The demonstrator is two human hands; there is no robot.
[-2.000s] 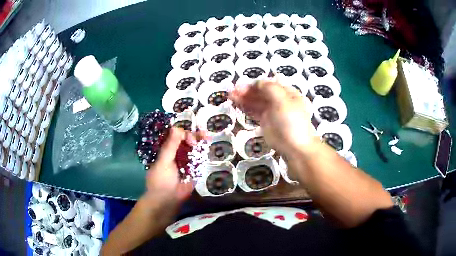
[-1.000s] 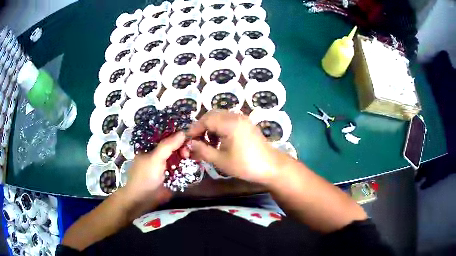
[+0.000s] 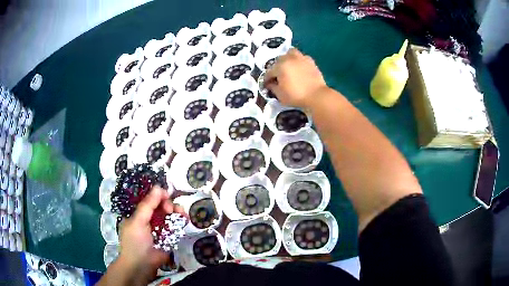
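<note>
White round camera housings (image 3: 244, 129) stand in tight rows, each with a dark disc and a ring of pale dots inside. My left hand (image 3: 146, 226) is at the lower left, shut on a bundle of wired microphones (image 3: 134, 192), with black beads on one side, red wires in the middle and white ends on the other. My right hand (image 3: 294, 78) reaches over the right column near the back, its fingertips down at a housing. Whether the fingertips hold a small part is hidden.
A yellow bottle (image 3: 390, 80), an open box (image 3: 446, 98) and a dark flat phone (image 3: 486, 174) are at right. Red wires (image 3: 416, 17) lie at far right. A green bottle (image 3: 49, 167) lies over a clear bag at left. Stacked housings (image 3: 11, 167) stand far left.
My right hand has left the bundle and moved up and away over the right column. My left hand with the bundle sits lower and further left. The view has shifted.
</note>
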